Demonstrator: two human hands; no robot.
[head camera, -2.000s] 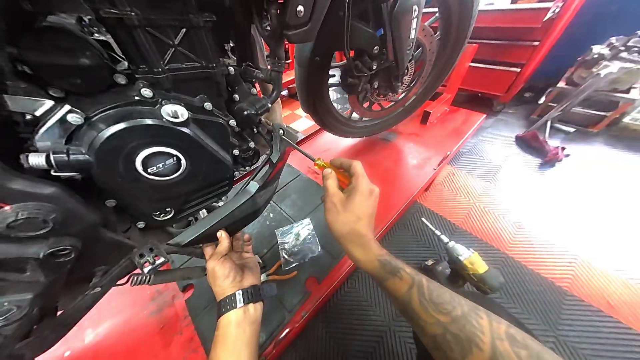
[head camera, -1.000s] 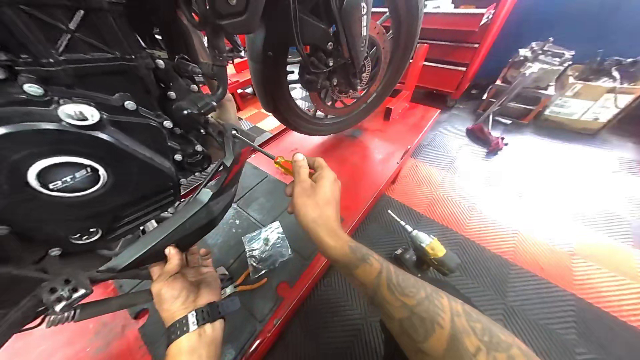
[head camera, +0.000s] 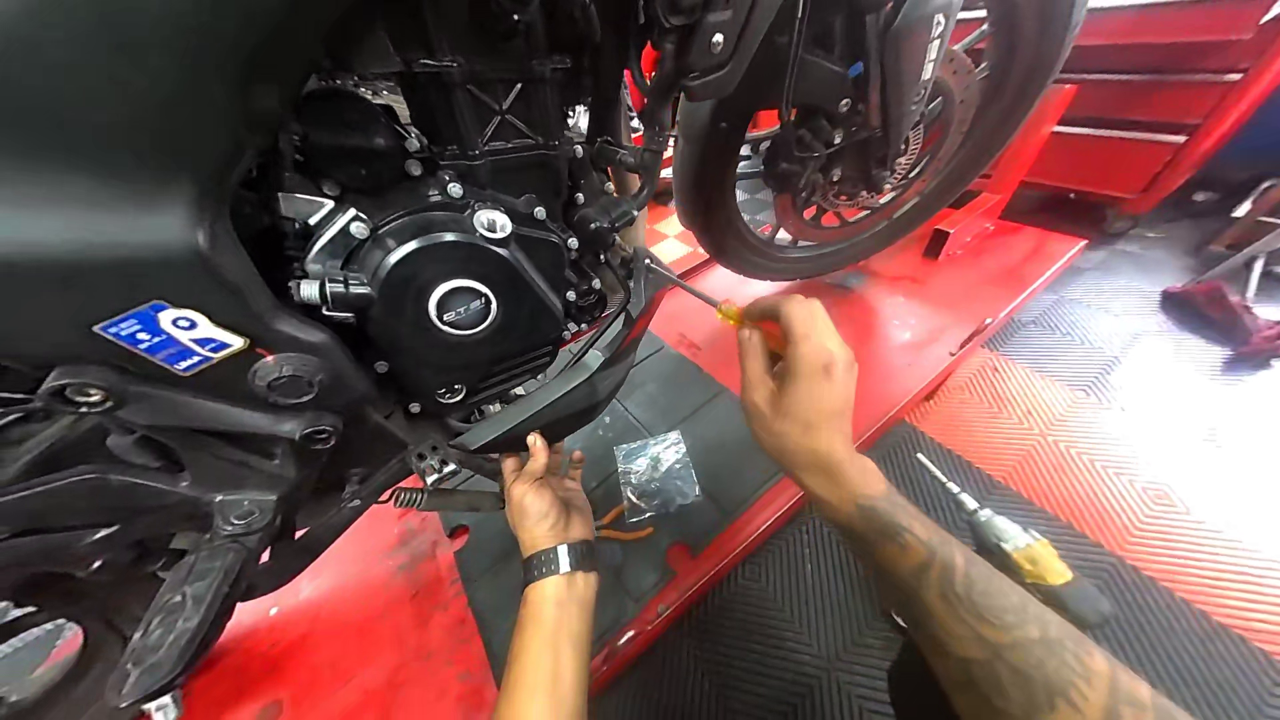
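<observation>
My right hand is closed around the yellow and orange handle of a screwdriver. Its shaft points up and left, with the tip at the front upper end of a black belly pan under the motorcycle engine. From below, my left hand, palm up with a dark wristband, touches the lower edge of that pan; whether its fingers grip it cannot be told. A clear plastic bag with small parts lies right of my left hand, beside orange-handled pliers that are partly hidden.
The front wheel stands over a red lift platform. A black spring runs left of my left hand. On the ribbed floor mat lies a power drill with a long bit. Red drawers and a dark red cloth are at the right.
The view has shifted about. Both hands keep about the same places at the belly pan, and the screwdriver stays at its front upper end.
</observation>
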